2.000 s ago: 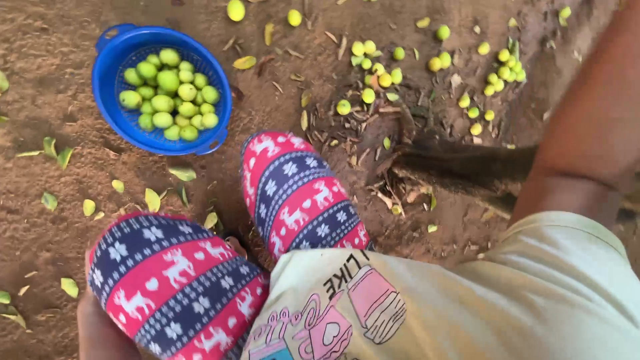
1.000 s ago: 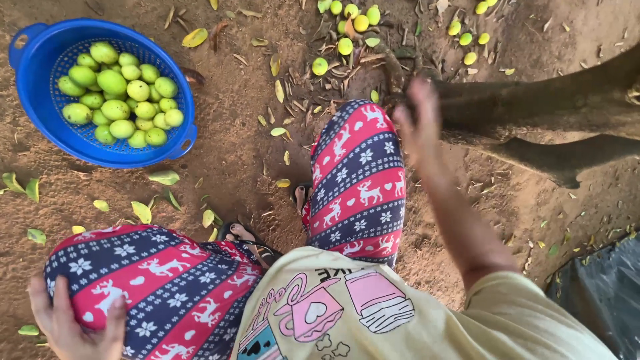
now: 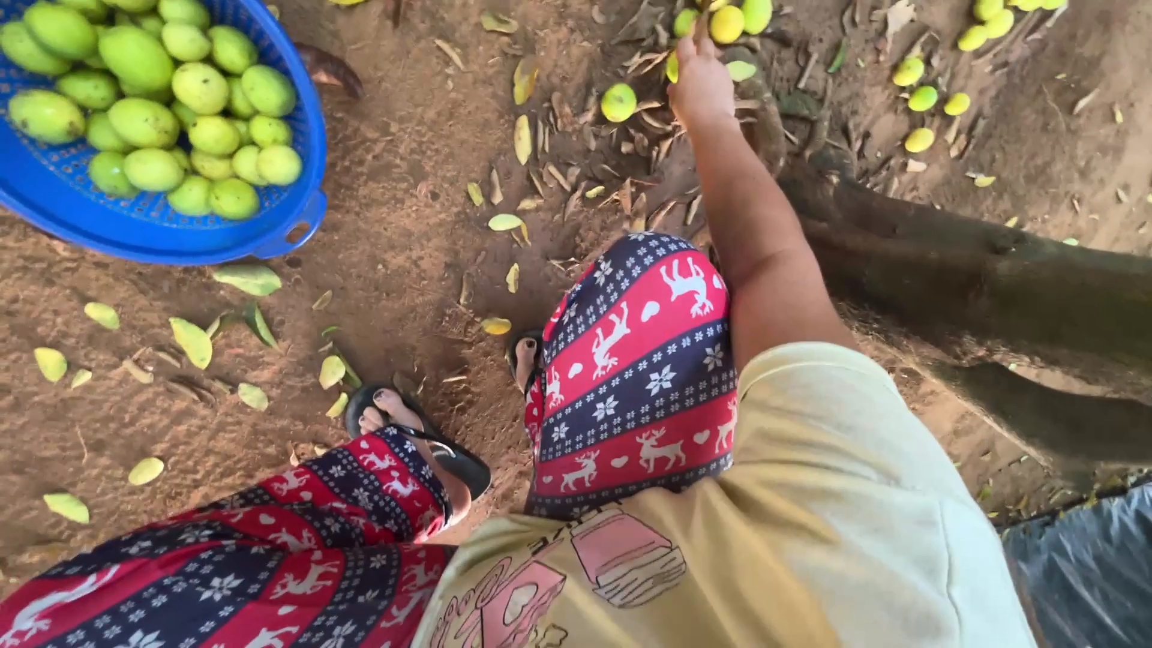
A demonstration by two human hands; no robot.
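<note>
My right hand [image 3: 702, 83] reaches down at the top of the head view, by a small group of yellow-green fruits [image 3: 726, 24] on the ground. Its fingertips are at or beside these fruits; whether they grip one cannot be told. A single green-yellow fruit [image 3: 618, 103] lies on the soil to the left of the hand. At the upper left stands a blue plastic colander [image 3: 310, 135] holding many green fruits [image 3: 144, 123]. My left hand is out of view.
A dark tree trunk [image 3: 972, 261] crosses the right side, with a lower limb under it. More fruits [image 3: 920, 140] lie beyond it at the upper right. Dry leaves [image 3: 192, 342] dot the reddish soil. Dark plastic sheeting [image 3: 1089, 567] is at the lower right.
My right hand, raised near the trunk a second ago, has reached out to the fruits on the ground. My left hand, earlier by my left knee, has left the view.
</note>
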